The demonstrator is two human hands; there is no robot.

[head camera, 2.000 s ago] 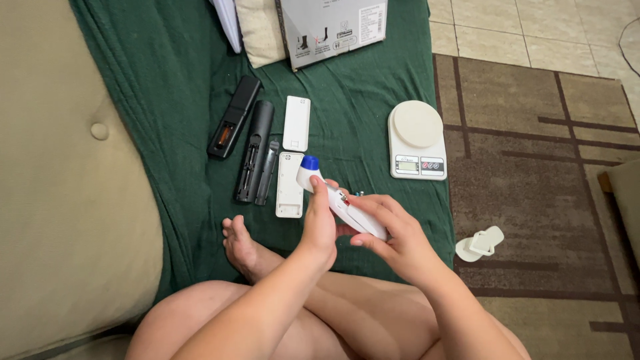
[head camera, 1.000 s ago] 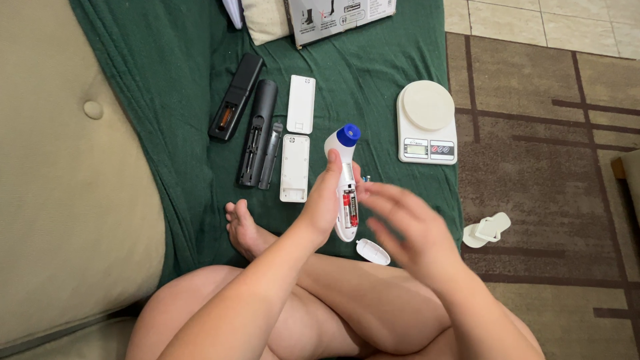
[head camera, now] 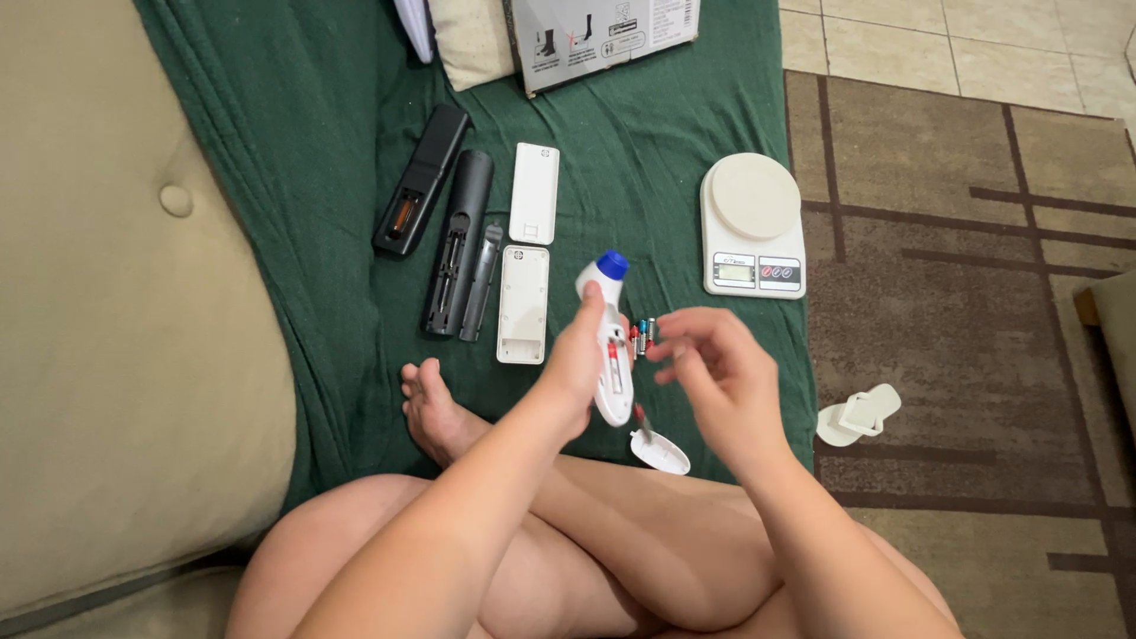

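Observation:
My left hand (head camera: 577,359) holds a white infrared thermometer (head camera: 614,395) with a blue tip, its battery bay facing up with a red battery (head camera: 613,357) showing inside. A blurred red battery (head camera: 642,419) is by the thermometer's lower end, just above the white oval battery cover (head camera: 661,453). My right hand (head camera: 723,373) is to the right, fingers apart and holding nothing that I can see. Several small batteries (head camera: 642,337) lie on the green cloth between my hands, partly hidden by my fingers.
Left of my hands lie two black remote controls (head camera: 426,177) (head camera: 461,240), a dark battery cover (head camera: 482,282), a white remote's shell (head camera: 524,306) and a white cover (head camera: 535,193). A white kitchen scale (head camera: 753,226) stands at the right, a printed box (head camera: 612,35) at the back.
The oval cover, on the thermometer two seconds ago, lies on the cloth. One second ago two red batteries showed in the bay; now one is out of it. My right hand has moved slightly off the thermometer.

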